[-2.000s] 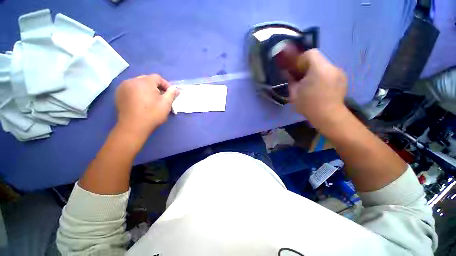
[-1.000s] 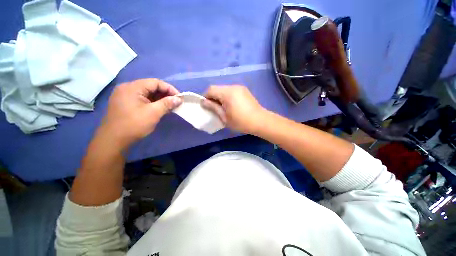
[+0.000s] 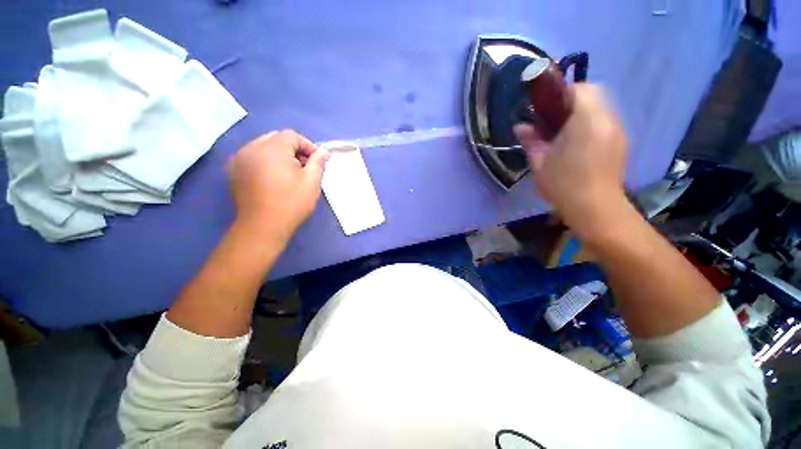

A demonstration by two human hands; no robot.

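A small white fabric piece (image 3: 353, 193) lies on the blue-violet cloth, slanting down to the right. My left hand (image 3: 279, 175) pinches its upper left corner between thumb and fingers. My right hand (image 3: 580, 145) is closed around the reddish-brown handle of the steam iron (image 3: 502, 96) and is slightly blurred. The iron stands to the right of the fabric piece, apart from it, with its pointed tip away from me. Whether the soleplate touches the cloth cannot be told.
Flat white pieces (image 3: 114, 131) overlap in a fan at left, with a thin dark thread beside them. A pale streak (image 3: 408, 138) runs between my left hand and the iron. The table (image 3: 263, 294) edge curves below, with clutter beyond it at lower right.
My right hand has left the fabric piece and now holds the iron's handle. The piece, held up between both hands a second ago, now lies on the cloth in my left fingers.
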